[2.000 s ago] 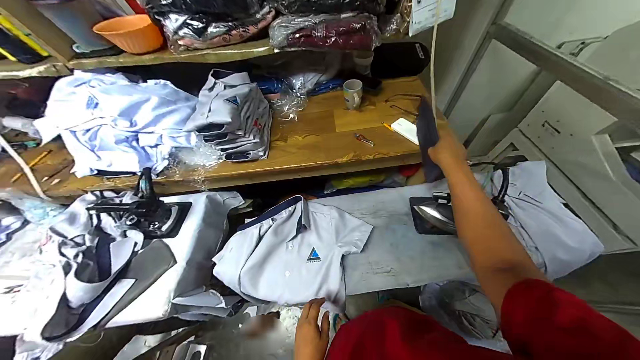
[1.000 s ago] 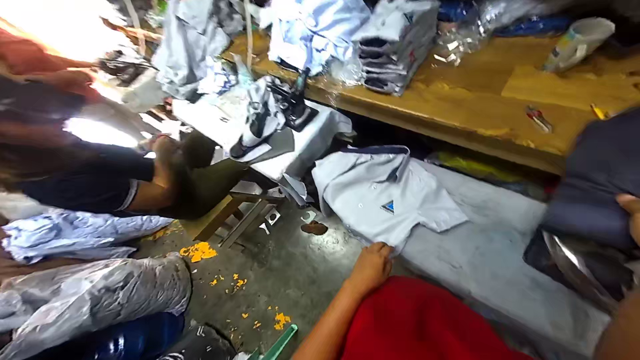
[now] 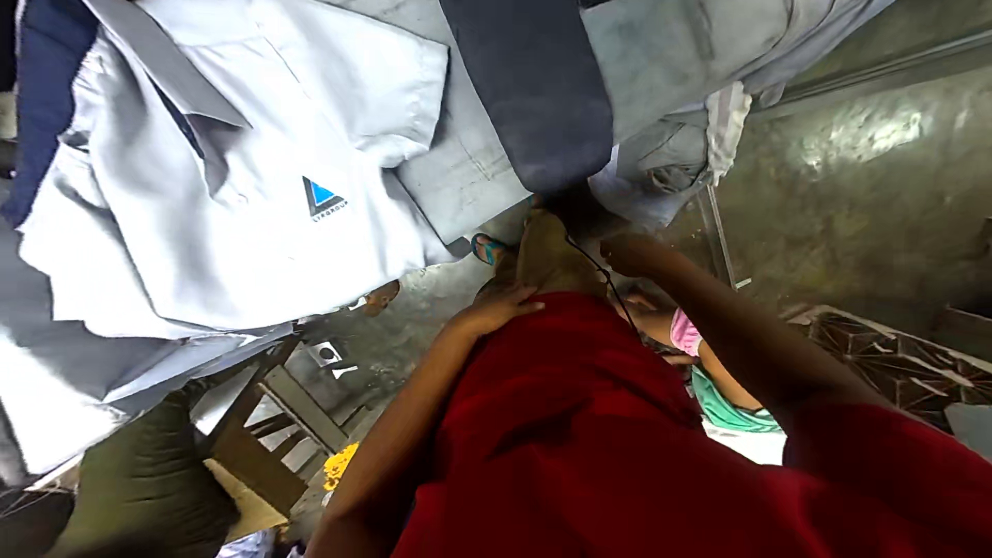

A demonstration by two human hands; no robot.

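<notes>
A white short-sleeved shirt (image 3: 256, 201) with a grey collar and a blue triangular logo lies spread at the upper left, on a grey cloth-covered board (image 3: 465, 182). To its right, a dark navy cloth piece (image 3: 535, 93) lies across the board, its rounded end at the front edge. My left hand (image 3: 500, 310) rests at the waist of my red shirt, fingers extended, holding nothing. My right hand (image 3: 632, 256) hangs in front of my right side with fingers curled, close to a thin black cord (image 3: 601, 271). Whether it grips the cord is unclear.
More pale fabric (image 3: 666, 167) hangs off the board at the right. A wooden stool (image 3: 263, 457) stands at the lower left beside a person's olive-clad leg (image 3: 147, 480). Another person's arm with a pink sleeve (image 3: 685, 332) is close behind my right arm. A metal lattice (image 3: 891, 356) is at the right.
The view has tilted steeply down. My left hand has left the white shirt's lower edge and is at my waist. My right hand, earlier on the dark cloth, is now away from it.
</notes>
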